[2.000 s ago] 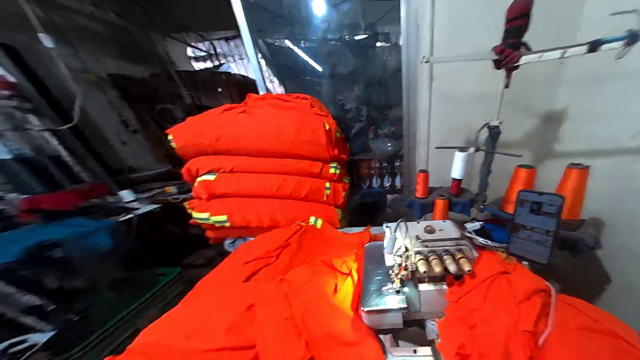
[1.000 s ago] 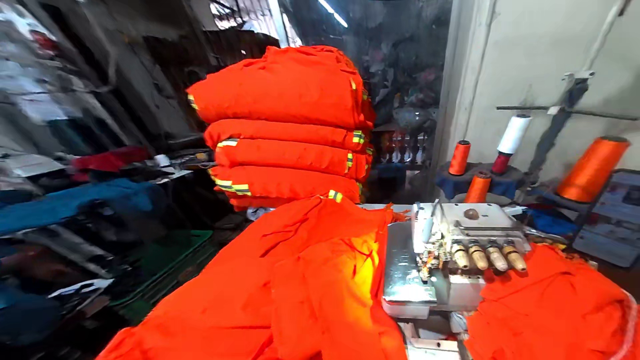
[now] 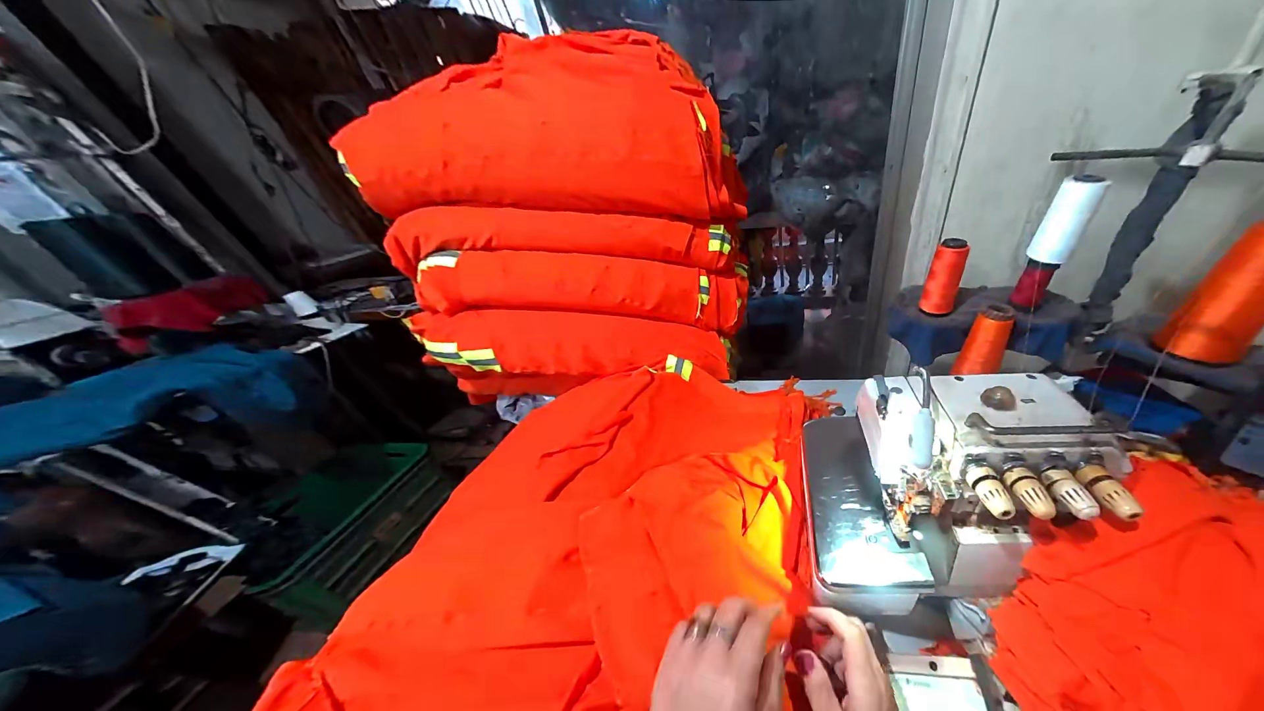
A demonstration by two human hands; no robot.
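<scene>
Orange fabric (image 3: 513, 553) is spread over the table left of an overlock sewing machine (image 3: 1007, 425). My left hand (image 3: 719, 657), with rings on its fingers, lies on the fabric near its right edge. Close beside it, my right hand (image 3: 841, 660) pinches that edge between thumb and fingers, just below the machine's metal bed plate (image 3: 864, 513). The cloth runs along the plate's left side; none shows under the presser foot area. Four tension knobs (image 3: 1052, 489) line the machine's front.
Folded orange garments with reflective strips (image 3: 553, 148) are stacked behind the fabric. Thread cones (image 3: 945, 276) stand behind the machine, and more orange cloth (image 3: 1155, 592) lies to its right. A green plastic crate (image 3: 346, 523) and blue cloth (image 3: 178, 395) are at the left.
Both my hands have come into view at the bottom, at the fabric's right edge; neither earlier frame shows them. The view has shifted.
</scene>
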